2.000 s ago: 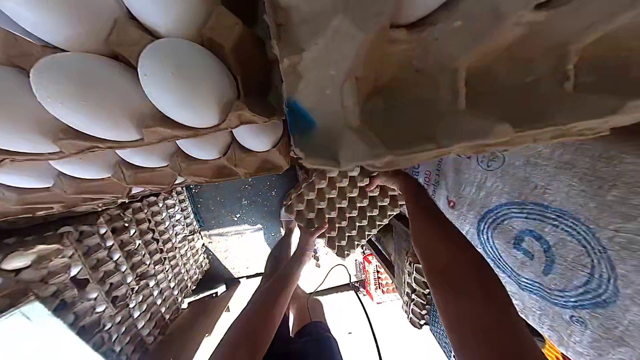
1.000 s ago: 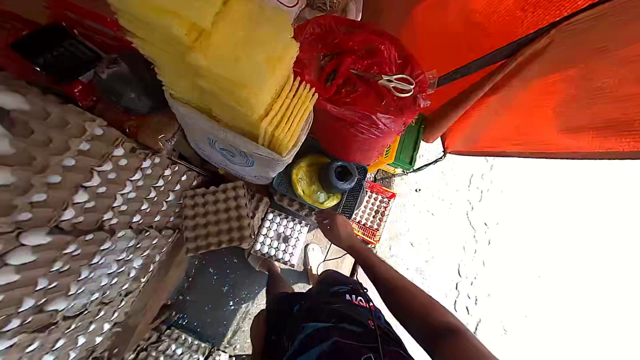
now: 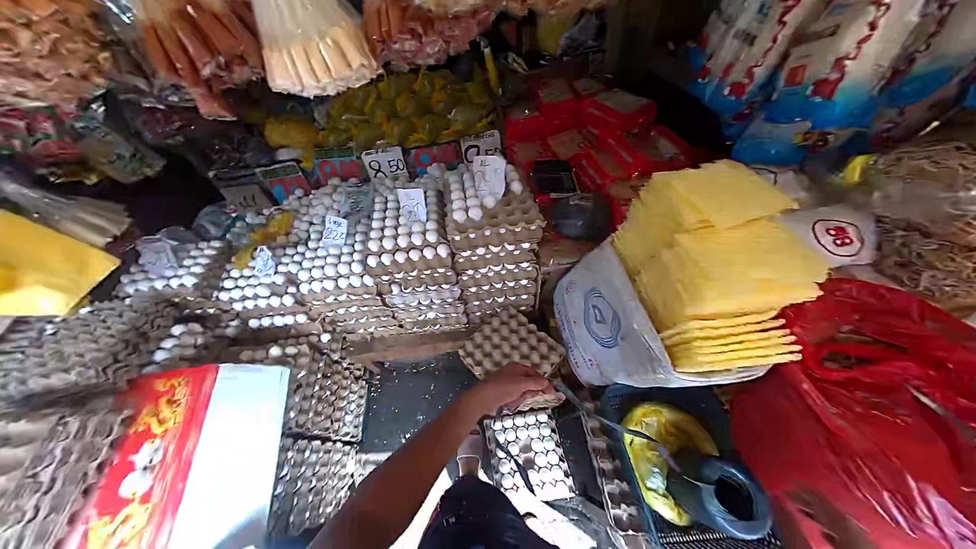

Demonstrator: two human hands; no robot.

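My left hand (image 3: 518,387) reaches in from the lower left, fingers closed at the edge of a cardboard egg tray. From its fingertips a strand of plastic twine (image 3: 606,421) runs right to a dark blue-grey roll of twine (image 3: 736,492). Just beyond the hand an empty-looking egg tray (image 3: 509,343) lies tilted, cups showing. Below the hand, near my legs, is a tray of white eggs (image 3: 534,454). The roll and a yellow plastic bag (image 3: 659,450) sit in a dark plastic crate (image 3: 648,534). My right hand is out of view.
Stacked egg trays (image 3: 412,267) with handwritten price cards stand ahead. More trays (image 3: 328,389) and a red-and-white box (image 3: 183,457) are at left. A white sack (image 3: 598,320) holding yellow sheets (image 3: 732,282) and a red plastic bag (image 3: 862,427) stand at right.
Two seconds ago both hands were at an egg tray; now only the left shows. The right hand, near the crate one second ago, has left the view. The view has swung up and left.
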